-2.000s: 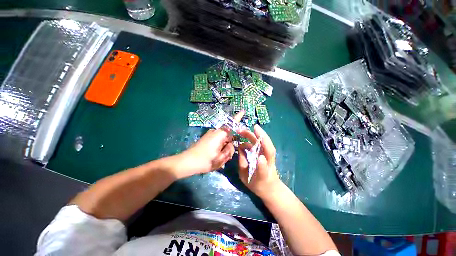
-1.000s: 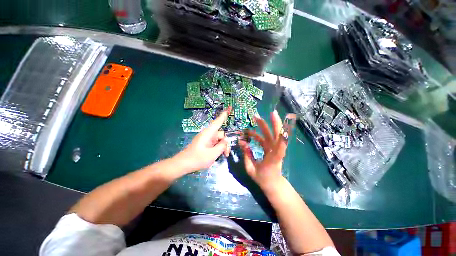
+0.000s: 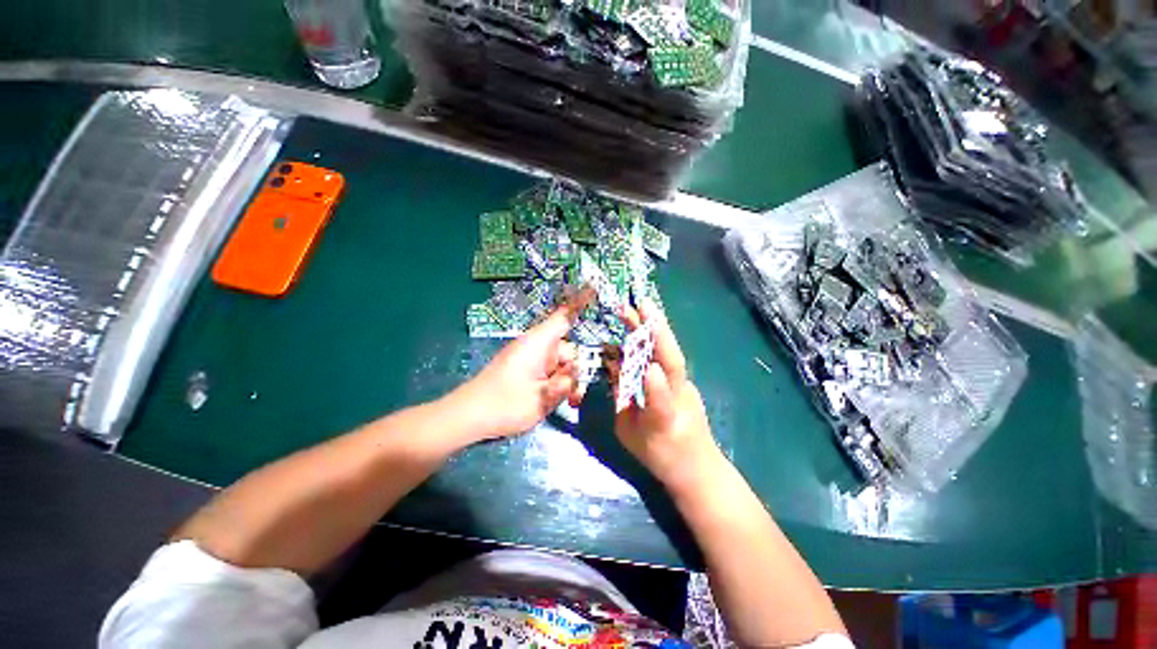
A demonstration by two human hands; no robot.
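Note:
A loose pile of small green circuit boards (image 3: pixel 527 260) lies on the green bench in front of me. My right hand (image 3: pixel 666 412) is at the pile's near edge and holds a small whitish-silver board (image 3: pixel 634 365) upright between thumb and fingers. My left hand (image 3: pixel 514 387) is just left of it, index finger pointing at the pile. A small whitish piece (image 3: pixel 586 368) shows at its curled fingers and seems gripped there; what it is cannot be told. The fingertips partly hide the near side of the pile.
A clear tray (image 3: pixel 945 437) of jumbled boards is at the right. A tall tray stack (image 3: pixel 546 121) stands beyond the pile, a dark stack (image 3: pixel 971 152) far right. An orange phone (image 3: pixel 278 231), silvery sheets (image 3: pixel 95 216) and a plastic scrap (image 3: pixel 197 389) lie left. A clear bottle (image 3: pixel 336 44) stands behind.
My right hand was spread open a second ago; it has moved left and now holds a whitish board upright. My left hand stays in nearly the same place.

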